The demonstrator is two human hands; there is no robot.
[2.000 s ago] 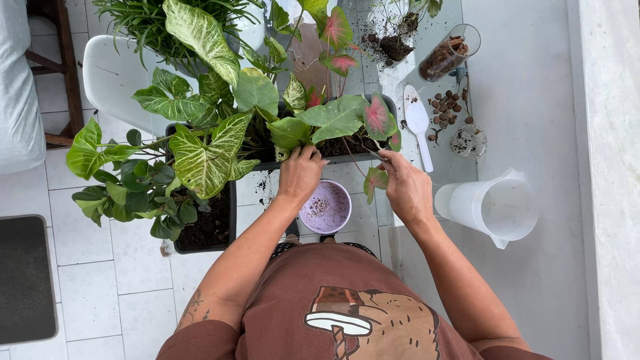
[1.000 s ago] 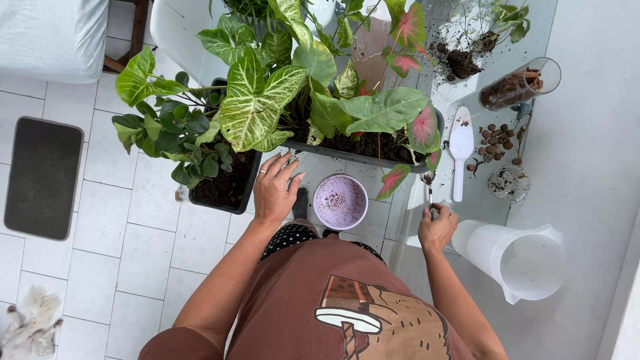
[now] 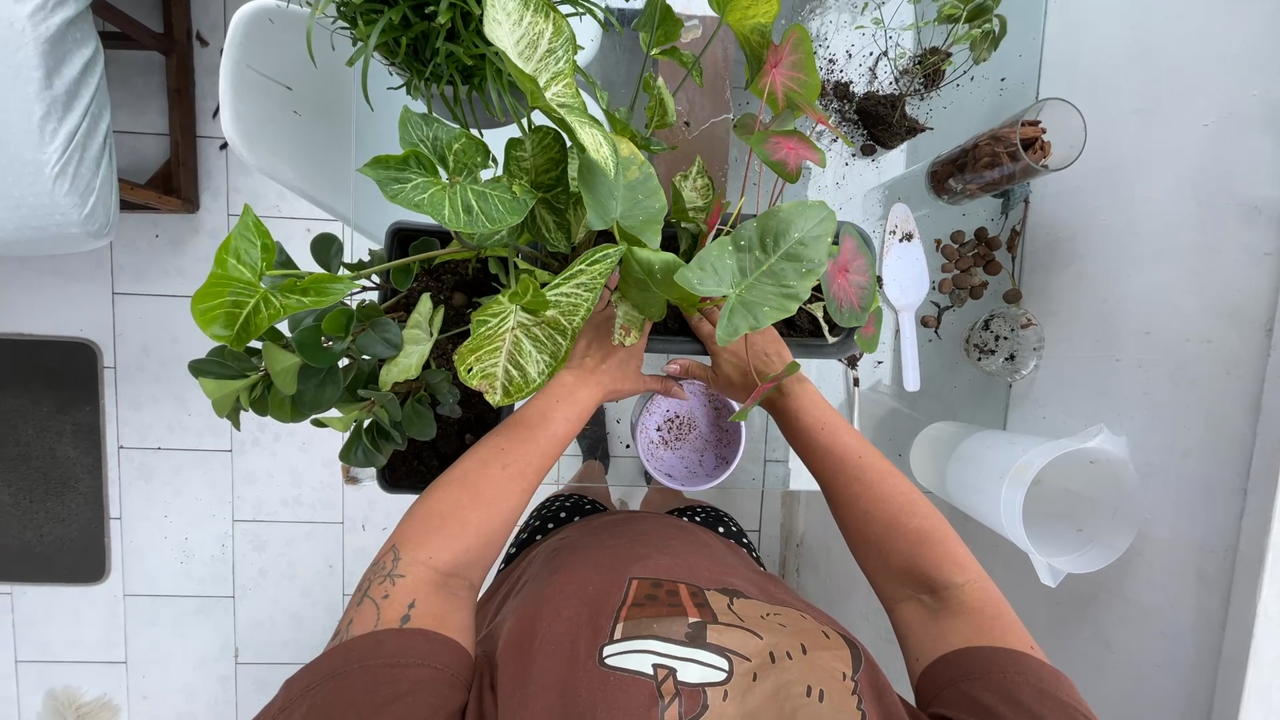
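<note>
My left hand reaches into the dark rectangular planter at its near edge, fingers hidden under a variegated syngonium leaf. Beside it, my right hand is in the same planter, its fingertips covered by a large green leaf. Both thumbs nearly meet above a lilac pot with dark crumbs inside. Whether the fingers hold anything is hidden. Pink-centred caladium leaves stand at the planter's right end. A thin metal-ended tool lies right of my right wrist.
On the glass table at the right are a white trowel, clay balls, a small glass bowl, a glass of bark pieces, a plastic jug and an uprooted plant. A second planter stands left.
My right hand held the thin tool one second ago; it has let go and moved up-left into the planter. My left hand has moved from the planter's near edge in under the leaves.
</note>
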